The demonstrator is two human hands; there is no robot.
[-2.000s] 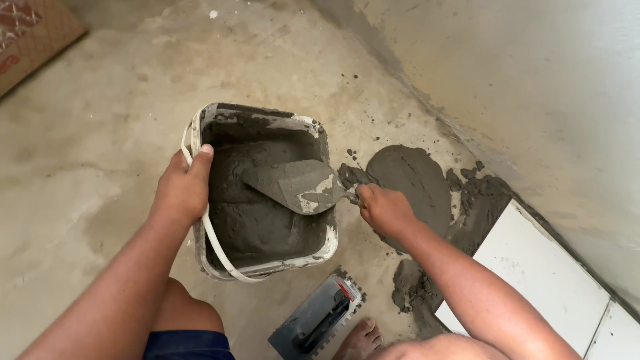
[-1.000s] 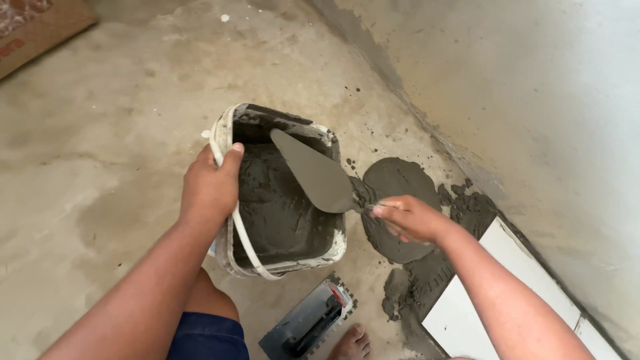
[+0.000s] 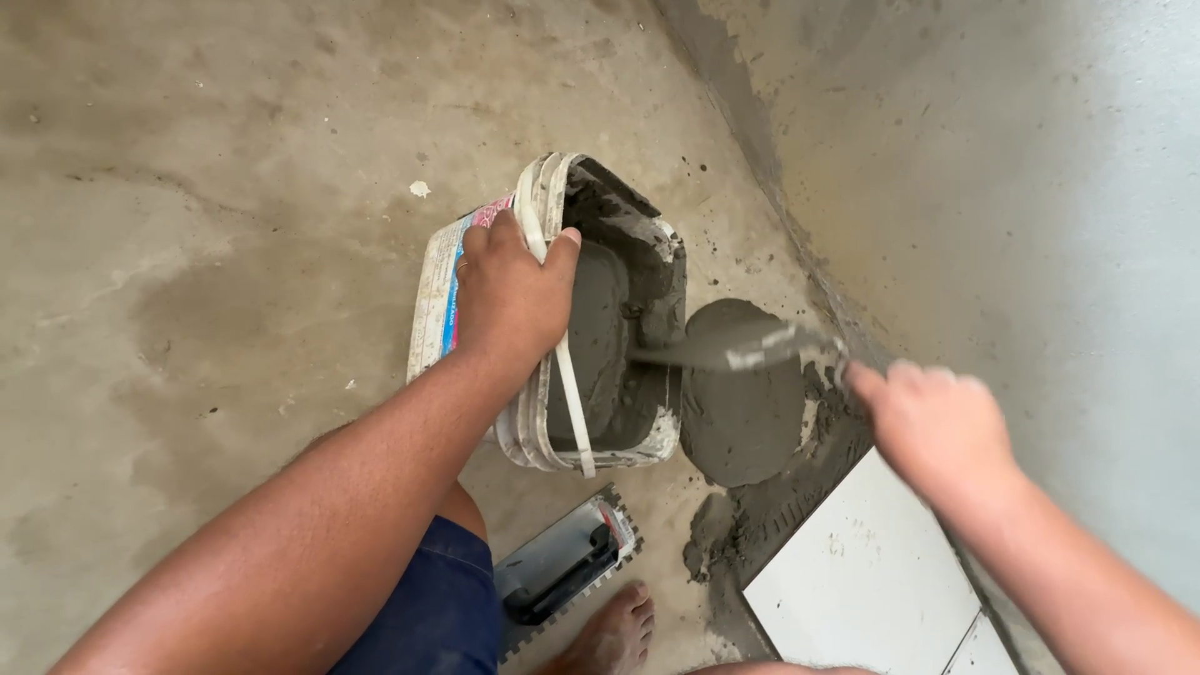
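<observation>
My left hand [image 3: 516,291] grips the rim and white handle of a square plastic bucket [image 3: 436,300], which leans over toward the right. Wet grey mortar [image 3: 595,337] lies inside it. Closed around the handle of a pointing trowel [image 3: 731,354] is my right hand [image 3: 928,412]; the blade is blurred and seen nearly edge-on, its tip inside the bucket mouth. Beneath the trowel, a round mound of mortar [image 3: 745,422] lies on the floor against the bucket's right side.
A notched trowel [image 3: 562,562] with a black handle lies on the concrete floor beside my bare foot [image 3: 614,628]. White tiles [image 3: 862,562] sit at the lower right along the wall [image 3: 984,187], with spread mortar [image 3: 778,516] at their edge.
The bucket, upright-looking before, is now tipped toward the right, with its labelled side showing. My right hand has moved right, and the trowel blade has turned from flat to nearly edge-on.
</observation>
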